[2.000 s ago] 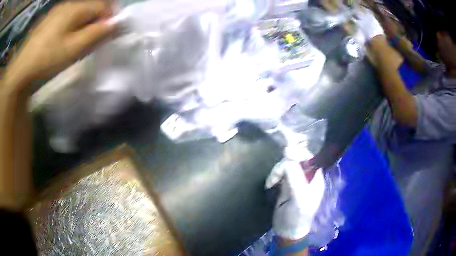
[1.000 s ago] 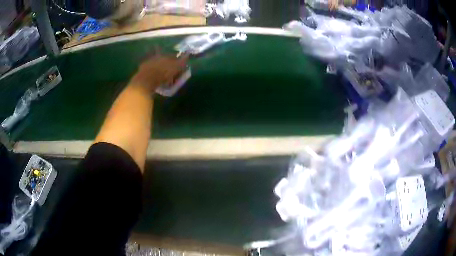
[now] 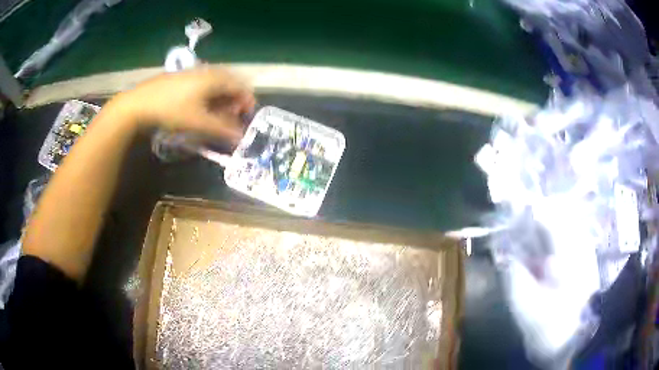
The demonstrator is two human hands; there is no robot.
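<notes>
A white power strip housing lies on the dark bench, its open back up, showing a green circuit board with a yellow block and blue parts. Its cord leaves at the left. My bare left hand is blurred at the housing's upper left corner; whether it grips the housing or cord cannot be told. At the lower right, a blurred white shape with a reddish patch looks like my gloved right hand, against the bagged pile; its fingers cannot be made out.
A cardboard tray of thin silvery pieces lies in front of the housing. A second open housing lies left, partly behind my forearm. Bagged white units are piled right. The green belt with its pale rail runs behind.
The view has tilted down, bringing the tray into sight. My left hand has come back from over the belt to the bench, where an open housing now lies beside it.
</notes>
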